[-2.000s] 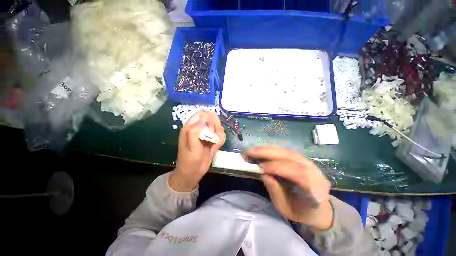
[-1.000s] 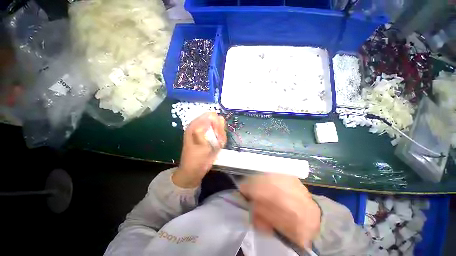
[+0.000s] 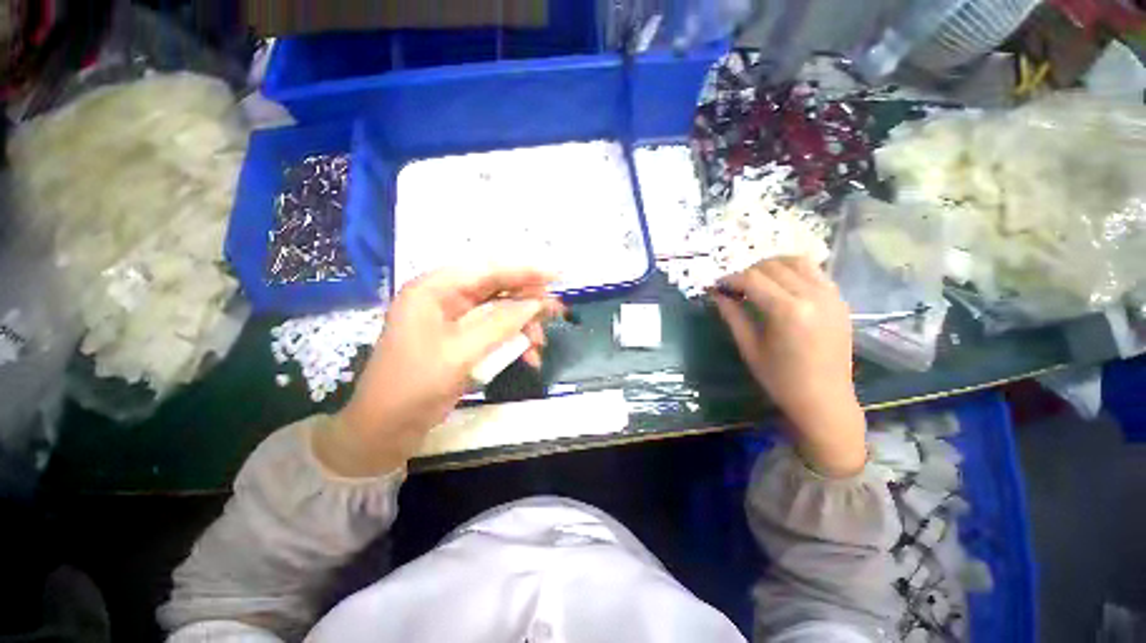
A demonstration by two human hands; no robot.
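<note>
My left hand (image 3: 434,352) is above the white strip (image 3: 540,421) at the bench edge and holds a small white plastic housing (image 3: 502,359) in its fingertips. My right hand (image 3: 798,345) is at the near edge of the heap of cream plastic pieces (image 3: 767,220), fingers bent downward; a small dark bit shows at its fingertips, and I cannot tell whether it holds anything. A white square unit (image 3: 638,325) lies on the green bench between the hands.
A white tray (image 3: 515,214) with a blue rim stands at the centre. A blue bin of metal parts (image 3: 311,220) and small white caps (image 3: 321,352) are left of it. Dark red parts (image 3: 798,132) lie behind the cream heap. Clear bags stand at both sides. A blue crate (image 3: 999,502) is below right.
The view has turned to the right. My right hand has moved from near my body, beside the strip, to the cream heap. My left hand still holds a white piece.
</note>
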